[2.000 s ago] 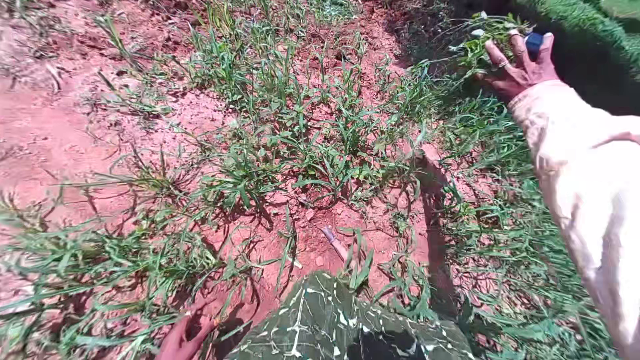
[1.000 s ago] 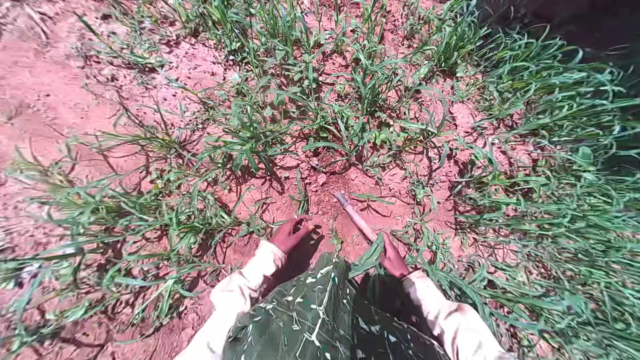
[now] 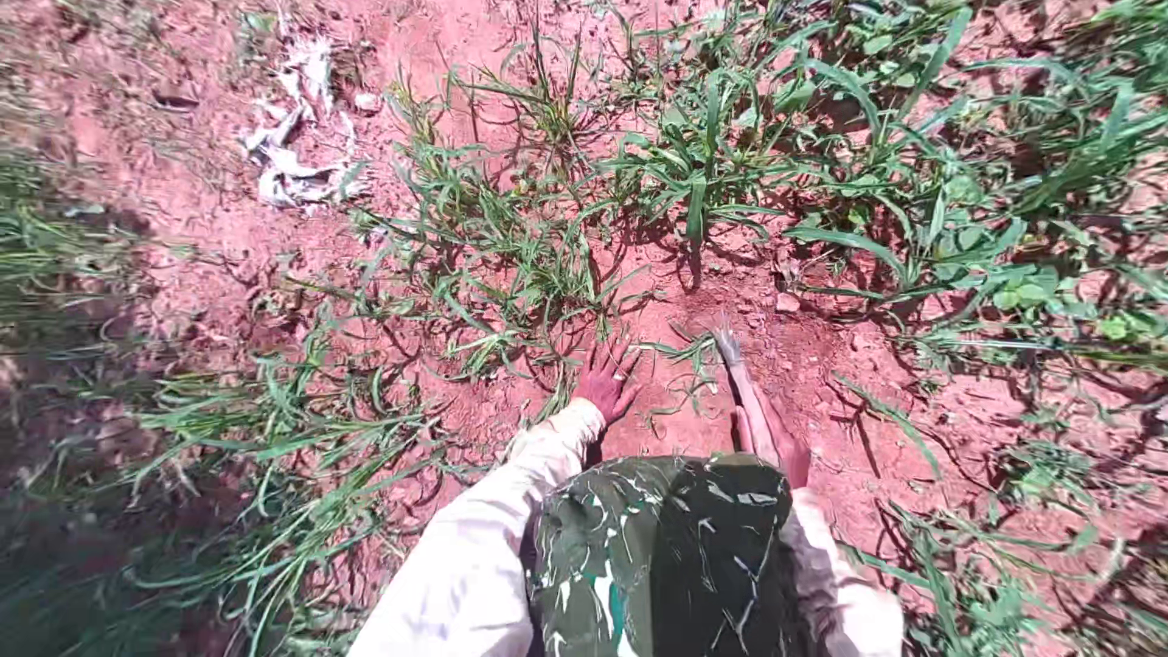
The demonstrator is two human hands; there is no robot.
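Observation:
Near the middle of the head view, my left hand rests on the red soil with its fingers spread, beside a grass clump. To its right, my right hand is closed around the handle of a hand tool. The tool has a light handle and a narrow metal end, which points away from me at the soil; its exact kind is unclear. A few cut-looking grass blades lie between my left hand and the metal end. My patterned dark green clothing covers part of the ground below.
Grass and broad-leaved weeds grow densely at the upper right. More long grass stands at the left. Pale, crumpled scraps lie on bare red soil at the upper left. Small stones dot the ground.
My right hand held plants at the upper right two seconds ago; one second ago it was down at the tool, as now. The view has shifted left.

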